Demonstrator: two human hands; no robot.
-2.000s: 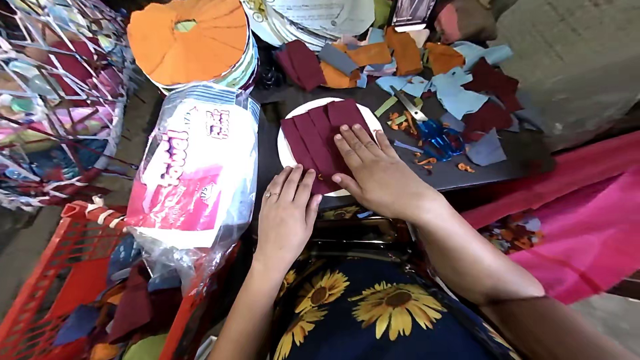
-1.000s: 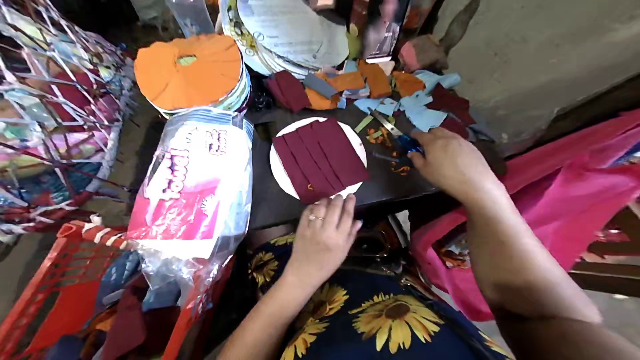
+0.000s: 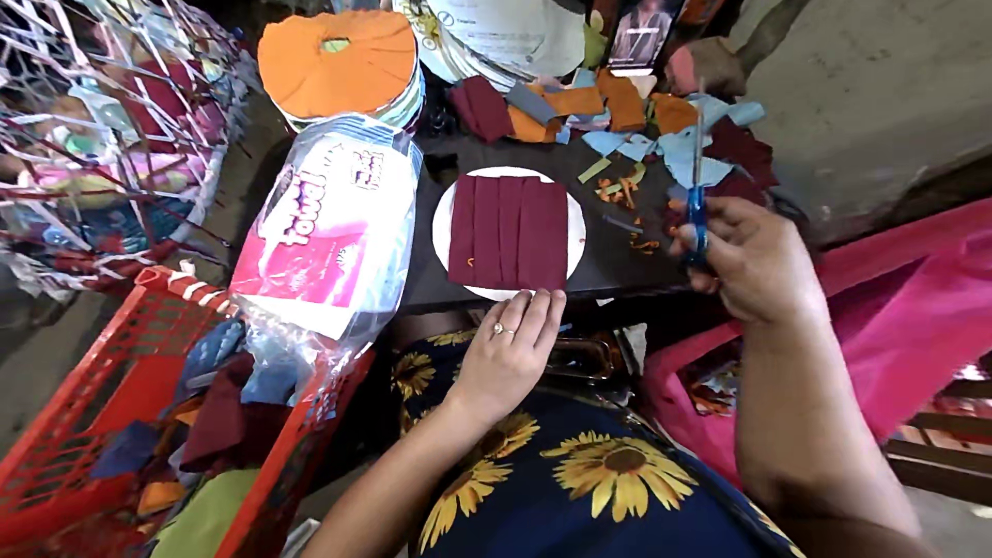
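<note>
Maroon fabric (image 3: 511, 232), folded in overlapping strips, lies on a round white disc (image 3: 576, 232) on the dark tabletop. A small orange thread rests near the fabric's lower left. The fingertips of my left hand (image 3: 508, 349), which wears a ring, touch the lower edge of the fabric and disc. To the right, my right hand (image 3: 748, 252) holds scissors (image 3: 697, 174) by their blue handles, the blades pointing away from me over the cloth scraps. Small orange and green trimmings (image 3: 620, 190) lie between the disc and the scissors.
Colored fabric scraps (image 3: 620, 101) lie along the back of the table. At left are a stack of round orange-topped cloths (image 3: 337, 66), a plastic-wrapped towel pack (image 3: 325, 232) and a red plastic basket (image 3: 70, 403) of scraps. Pink cloth (image 3: 914, 310) hangs at right.
My right hand has moved off the maroon fabric to the right and picked up the scissors, which lay on the scraps. My left hand has slid down to the fabric's near edge.
</note>
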